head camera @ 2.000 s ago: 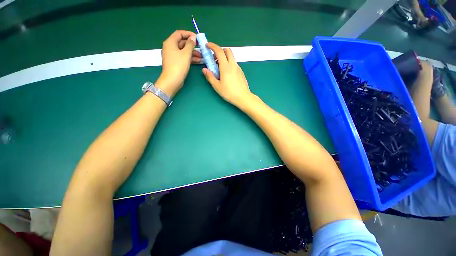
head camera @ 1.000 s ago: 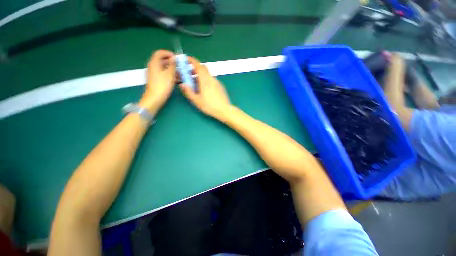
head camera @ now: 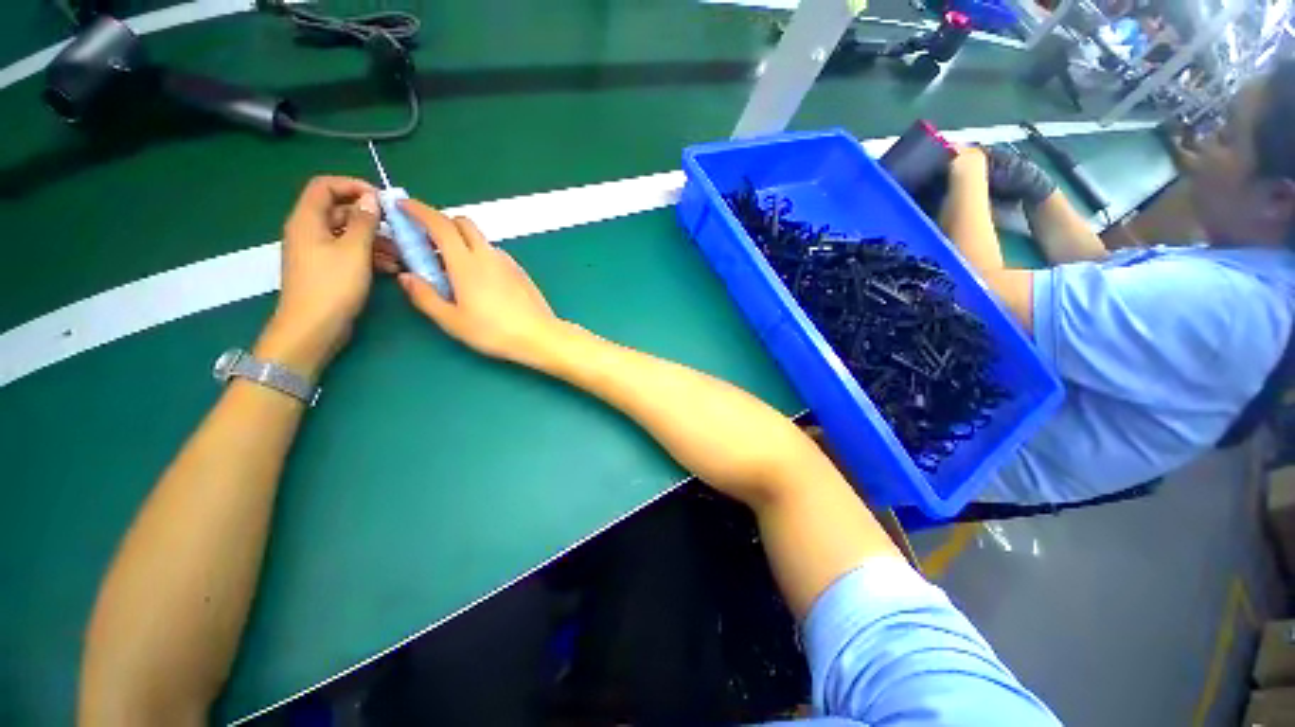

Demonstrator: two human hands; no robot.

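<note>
My right hand [head camera: 476, 284] is closed around the pale blue-white padded grip of a hand tool [head camera: 416, 250]. Its thin metal tip points up and away from me. My left hand [head camera: 330, 256], with a metal-band watch on the wrist, is beside the upper end of the grip, fingertips bent together close to the tool. Whether the left fingers pinch a small part is hidden. Both hands are over the white strip [head camera: 568, 210] on the green table [head camera: 469, 497].
A blue bin [head camera: 795, 334] heaped with black brackets [head camera: 909, 334] stands right of my forearm. A dark hair dryer [head camera: 213, 100] with a looped cord lies beyond my hands. A person [head camera: 1165, 327] in light blue sits at right, holding a magenta-rimmed dryer head [head camera: 919, 156].
The view has swung to the right, so my hands and the bin appear further left. The dark dryer and more of the person have come into view. My grasp on the tool looks the same.
</note>
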